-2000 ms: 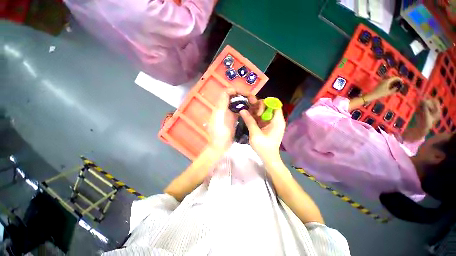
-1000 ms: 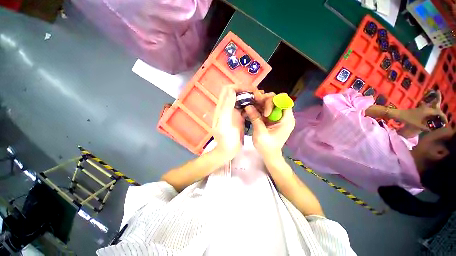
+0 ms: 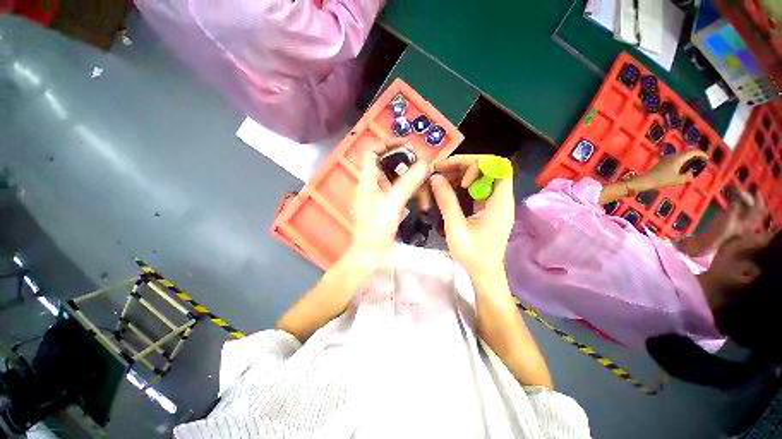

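My left hand [image 3: 377, 201] holds a dark smartwatch [image 3: 397, 163] between thumb and fingers, above the divided tray. My right hand [image 3: 480, 214] is just to its right, with the yellow-green handle of a tool, possibly a screwdriver [image 3: 482, 188], held in its curled fingers. Its thumb and index fingertip are close together near the watch; whether they pinch something small is unclear. The long orange-red divided tray [image 3: 319, 208] lies under and left of my hands, with several watches [image 3: 420, 124] in its far end compartment.
A person in pink [image 3: 617, 257] on the right handles watches over an orange-red grid tray [image 3: 600, 111]. Another person in pink [image 3: 266, 60] is at the upper left. A green bench [image 3: 489, 43] lies ahead. Yellow-black tape [image 3: 592, 347] and a frame [image 3: 141, 321] are on the floor.
My right hand has moved right, away from the watch, with the yellow-green tool. My left hand keeps the watch, now turned and slightly further left. The neighbour's hand is back over the grid tray.
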